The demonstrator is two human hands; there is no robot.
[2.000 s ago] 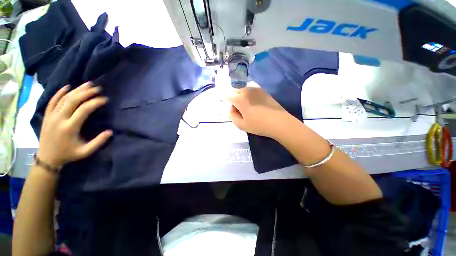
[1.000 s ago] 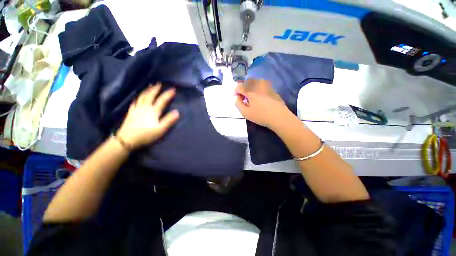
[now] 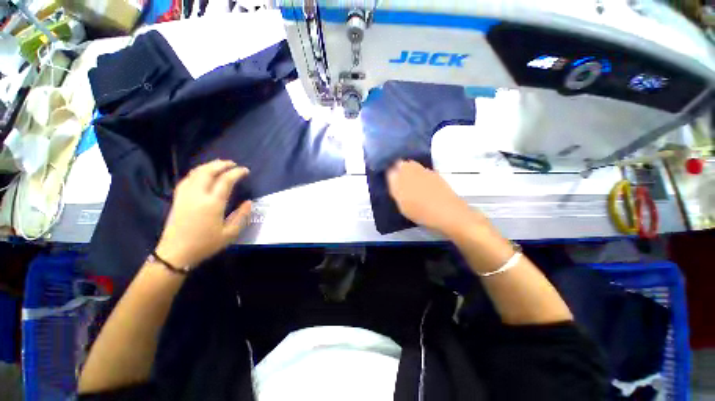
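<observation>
The navy garment body (image 3: 235,129) lies on the table left of the needle, its left part hanging over the front edge. My left hand (image 3: 205,207) rests on its lower part, fingers apart. The navy cut piece (image 3: 404,129) lies right of the presser foot and needle (image 3: 350,102), under the machine arm. My right hand (image 3: 423,196) is on this cut piece, fingers bent; whether they pinch it is unclear. A bright gap of table separates the two cloths below the needle.
The JACK sewing machine (image 3: 439,35) spans the back. Dark snips (image 3: 527,161) lie right of the cut piece. Yellow and red loop handles (image 3: 633,208) are at the right edge. Pale scraps (image 3: 39,168) lie far left. Blue baskets (image 3: 676,313) stand below at both sides.
The view has shifted right. The garment body has turned and its lower right part has moved up from the table's front edge. My right hand has moved down from near the needle onto the cut piece.
</observation>
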